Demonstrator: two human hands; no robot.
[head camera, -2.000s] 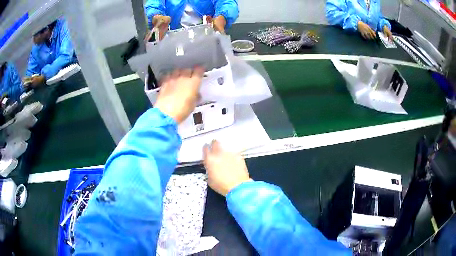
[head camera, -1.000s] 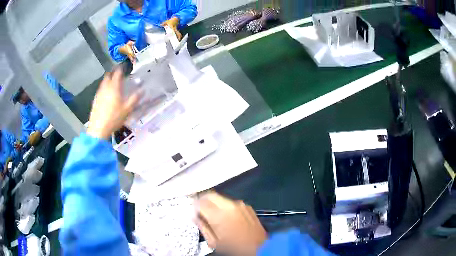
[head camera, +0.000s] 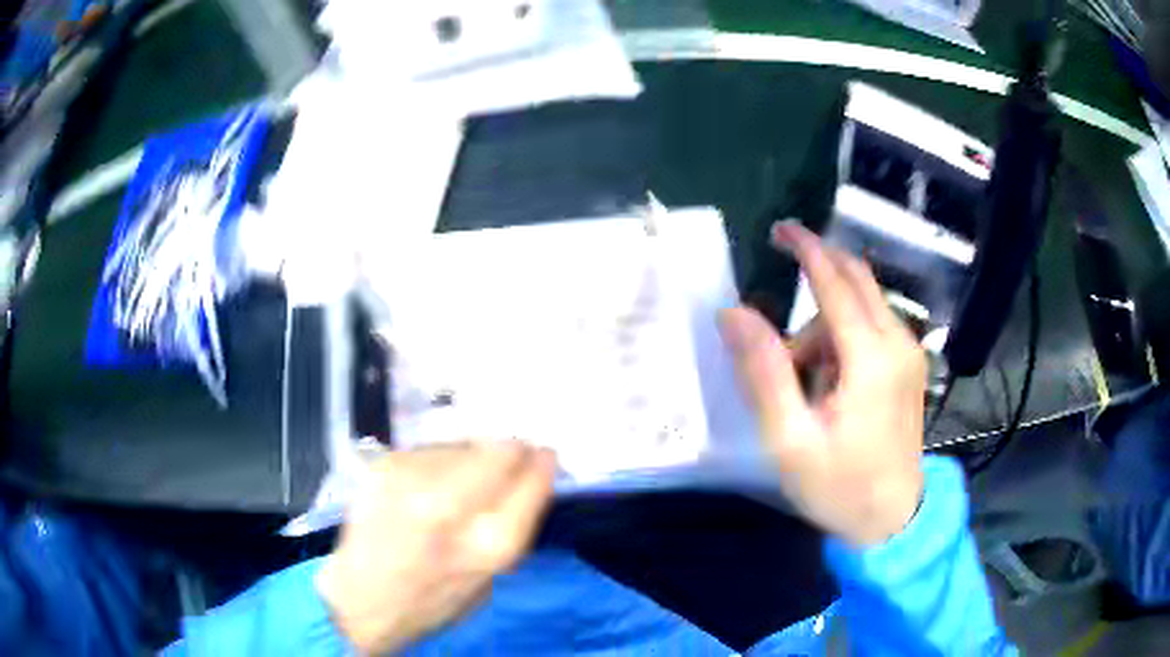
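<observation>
A white plastic housing (head camera: 552, 347) lies on the bench right in front of me, blurred and very bright, with a thin white sheet around its edges. My left hand (head camera: 443, 533) is at its near left edge, fingers bent over the rim and holding it. My right hand (head camera: 834, 372) is at its right side, thumb and fingers apart, with nothing in it. Small details inside the housing are washed out.
A blue parts tray (head camera: 109, 327) with tangled white cable strips (head camera: 180, 263) is at the left. Another white housing (head camera: 475, 45) is at the top. The screw feeder (head camera: 911, 180) stands at the right, with the black electric screwdriver (head camera: 1014, 231) hanging before it.
The view has tilted down to the near bench. A white housing now lies in front of me. My left hand has come down from the far housing to its near edge; my right hand has opened.
</observation>
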